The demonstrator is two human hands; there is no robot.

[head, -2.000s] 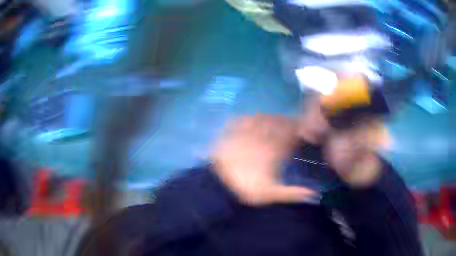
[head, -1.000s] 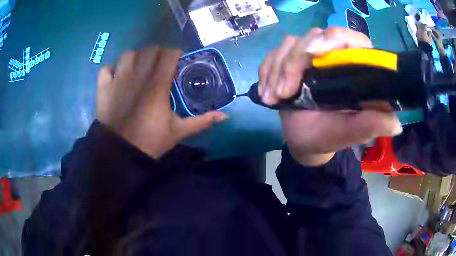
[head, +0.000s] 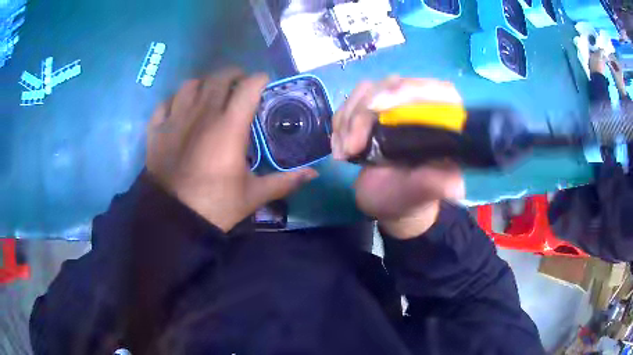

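A speaker unit point(head: 296, 123) with a light-blue rim and black round cone lies face up on the dark-green mat. My left hand point(head: 212, 142) is around its left side, thumb at the near edge and fingers at the upper left, holding it. Part of another blue-rimmed unit shows between the palm and this unit. My right hand point(head: 399, 139) grips the electric screwdriver point(head: 430, 135), black with a yellow lever, lying nearly level and pointing left. Its front end is at the unit's right edge; the bit tip cannot be made out.
A screw feeder point(head: 340, 35) stands behind the unit. Small blue strips point(head: 150, 64) lie at the left. More speaker units point(head: 509, 53) stand at the back right. Red stools point(head: 531, 225) and cardboard point(head: 566, 270) are beyond the near right edge. Another person's hands point(head: 598, 64) show at far right.
The screwdriver and my right hand have shifted left, closer to the unit, and the bit no longer shows. The view has shifted slightly. My left hand still holds the unit.
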